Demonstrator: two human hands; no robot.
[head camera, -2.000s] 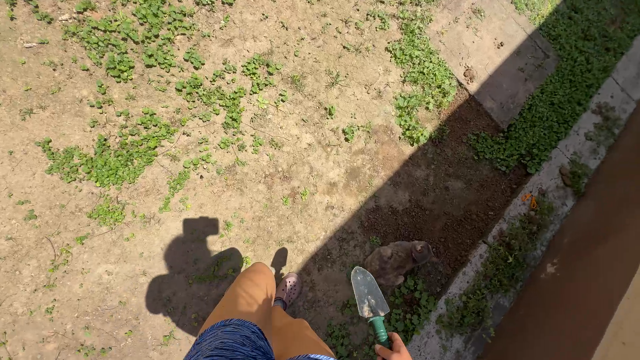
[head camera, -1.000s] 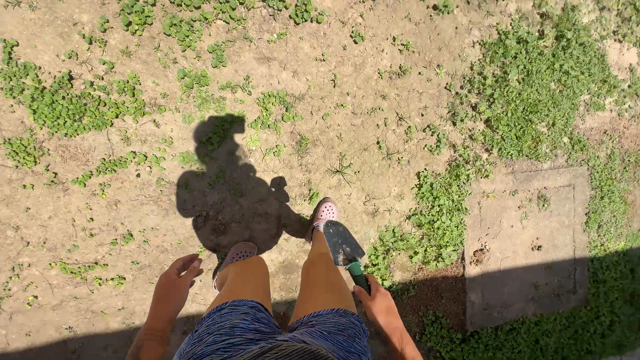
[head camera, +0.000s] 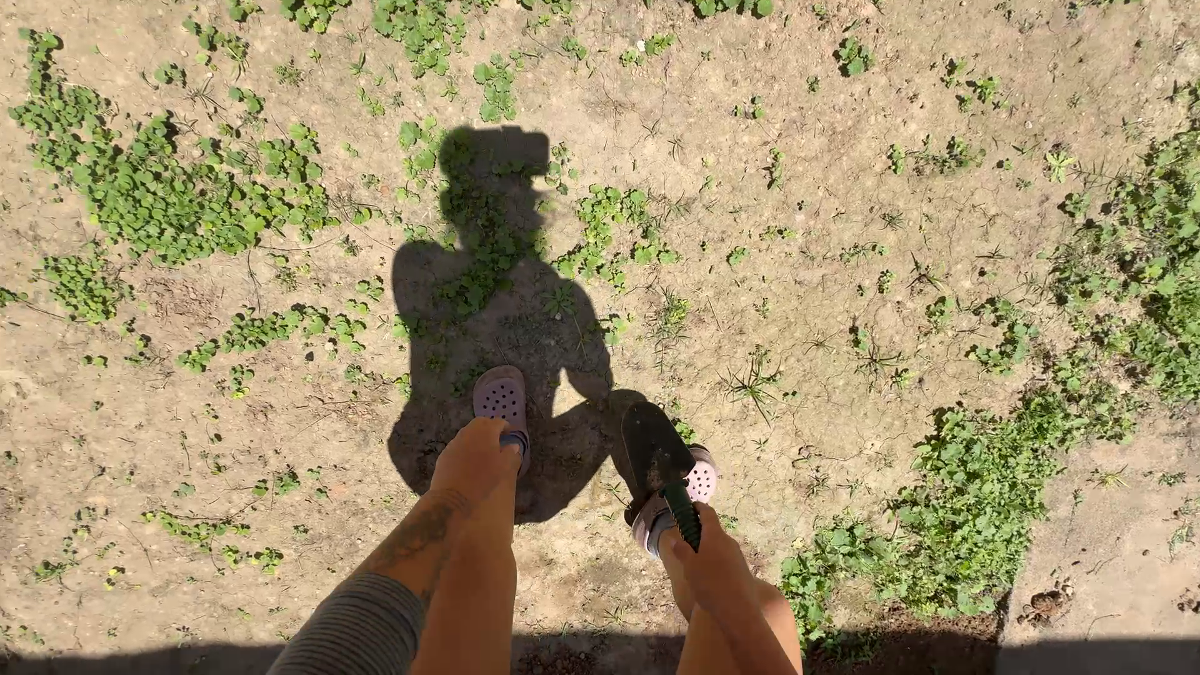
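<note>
My right hand (head camera: 710, 536) grips the green handle of a garden trowel (head camera: 654, 448), whose dark blade points up and slightly left in front of my right foot. My left hand (head camera: 480, 456) is above my left leg, just below the pink perforated clog (head camera: 501, 397); its fingers are partly hidden and I see no object in it. A second pink clog (head camera: 701, 476) is partly covered by the trowel blade. Both hands are over dry soil with low green weeds.
Dry, cracked soil (head camera: 825, 309) surrounds my feet. Leafy weeds (head camera: 178, 202) grow at the left, and a denser band (head camera: 975, 497) runs along the right. A flat slab (head camera: 1106, 544) lies at the lower right. My shadow falls ahead, and a straight shadow crosses the bottom edge.
The view has swung left, away from the wall and the shaded dark soil. My left hand, out of sight two seconds ago, is now over my left leg. The trowel stays in my right hand.
</note>
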